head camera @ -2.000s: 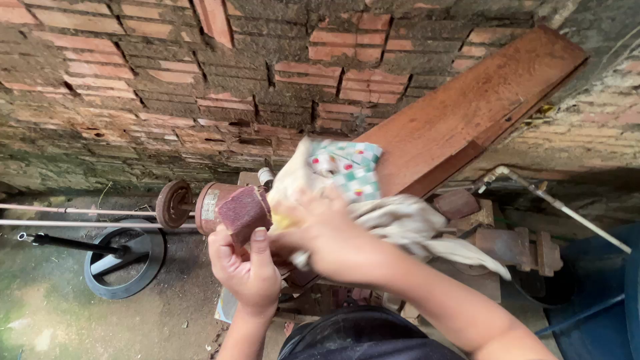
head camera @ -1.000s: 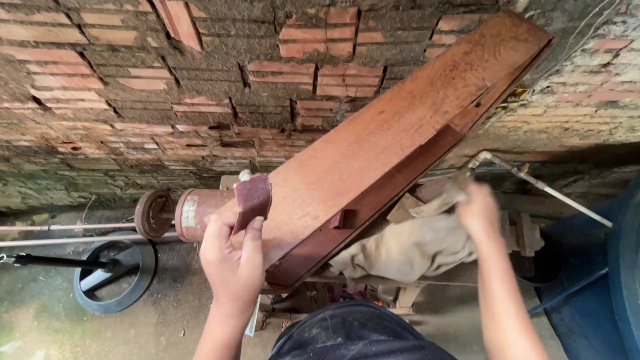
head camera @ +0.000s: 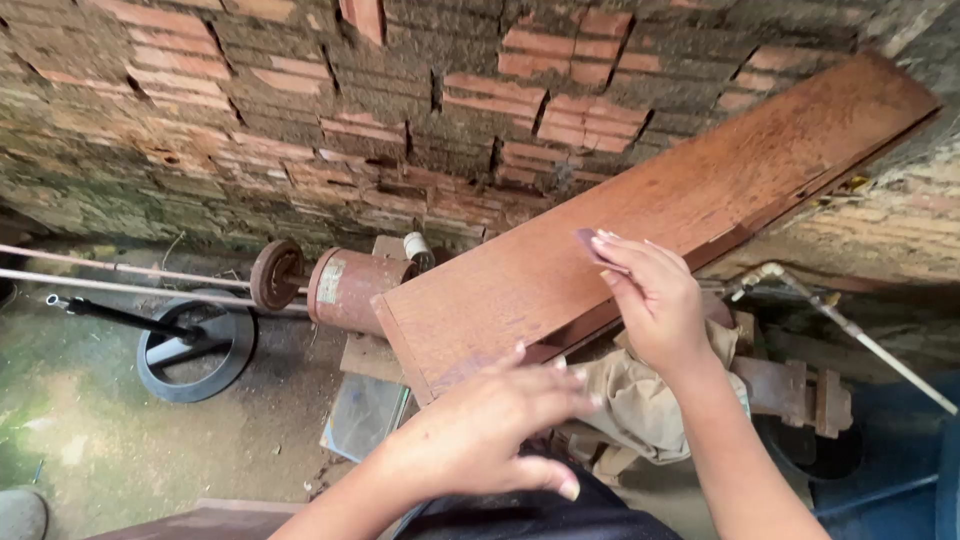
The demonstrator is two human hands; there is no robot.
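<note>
A long reddish-brown wooden board (head camera: 637, 195), with a ledge along its lower edge, slopes up to the right against the brick wall. My right hand (head camera: 652, 300) is above its middle, fingers closed on a folded piece of dark red sandpaper (head camera: 596, 251). My left hand (head camera: 510, 420) is spread over the board's near lower part, holding nothing; whether it touches the wood cannot be told. A beige cloth (head camera: 637, 405) lies under the board, below my right wrist.
A rusty motor-like cylinder (head camera: 356, 289) with a pulley wheel (head camera: 276, 274) adjoins the board's left end. Further left are a round black base (head camera: 196, 345) and metal rods. A pipe (head camera: 862, 337) and a blue tank (head camera: 892, 457) stand at right; the brick wall (head camera: 420, 97) runs behind.
The sandpaper was in my left hand and is now in my right. My right hand has left the cloth and moved over the board. The patterned cloth seen on the board earlier is off its surface.
</note>
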